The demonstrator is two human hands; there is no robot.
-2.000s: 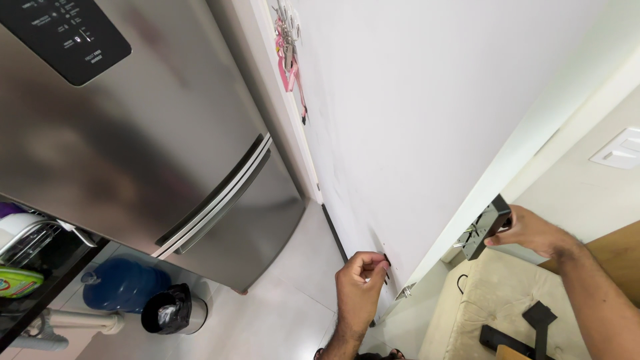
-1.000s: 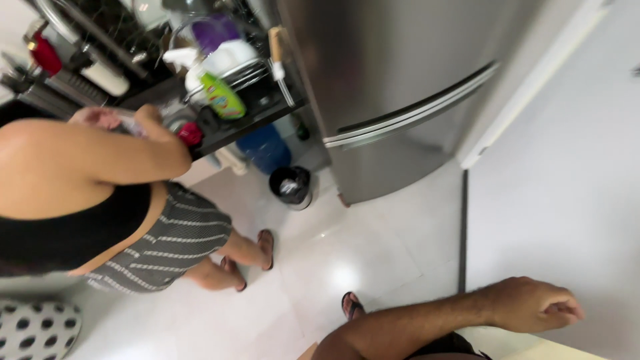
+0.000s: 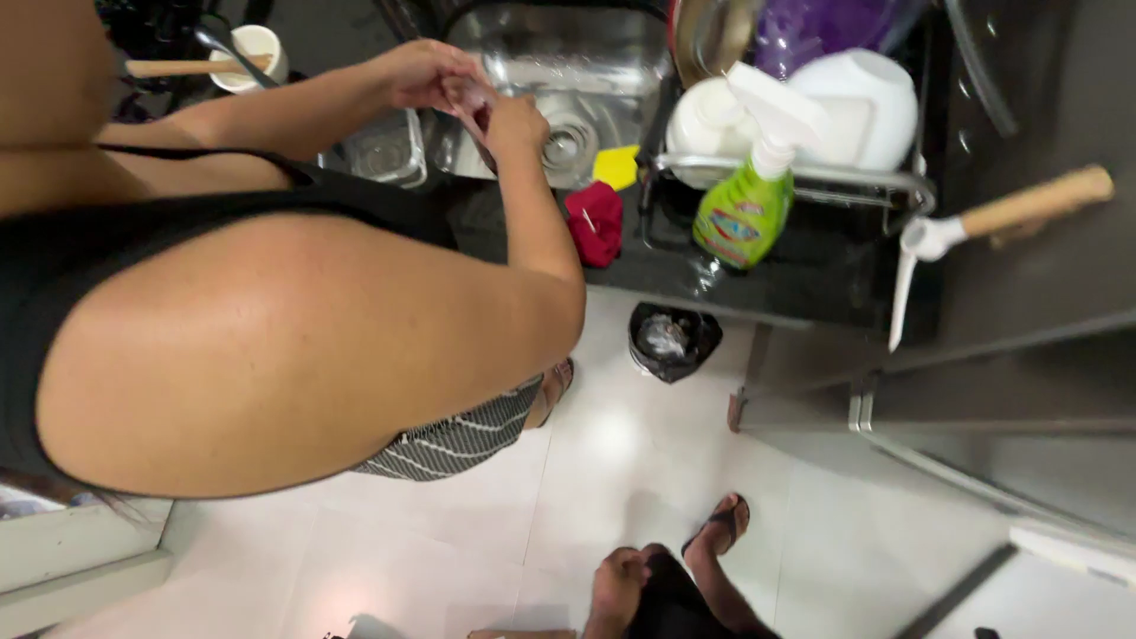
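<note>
My left hand (image 3: 619,581) is low in the head view, beside the dark shorts on my leg. Its fingers are curled, and whether something small is inside them cannot be told. My right hand is out of view. Well above, another person stands at a stainless steel sink (image 3: 612,67), with both hands on a thin object whose kind is unclear. A red cloth (image 3: 596,224) and a yellow item (image 3: 616,167) lie by the sink's edge. A green spray bottle (image 3: 744,213) stands in front of the dish rack (image 3: 799,182).
A bin with a black liner (image 3: 672,342) stands on the floor below the counter (image 3: 763,288). The refrigerator (image 3: 1021,382) is at the right. The other person's shoulder and arm fill much of the left side. A white cup (image 3: 257,49) sits at the upper left.
The view has swung from the white door to the sink and the other person. My left hand has left the door's surface, where it was two seconds ago. My right hand has gone out of view.
</note>
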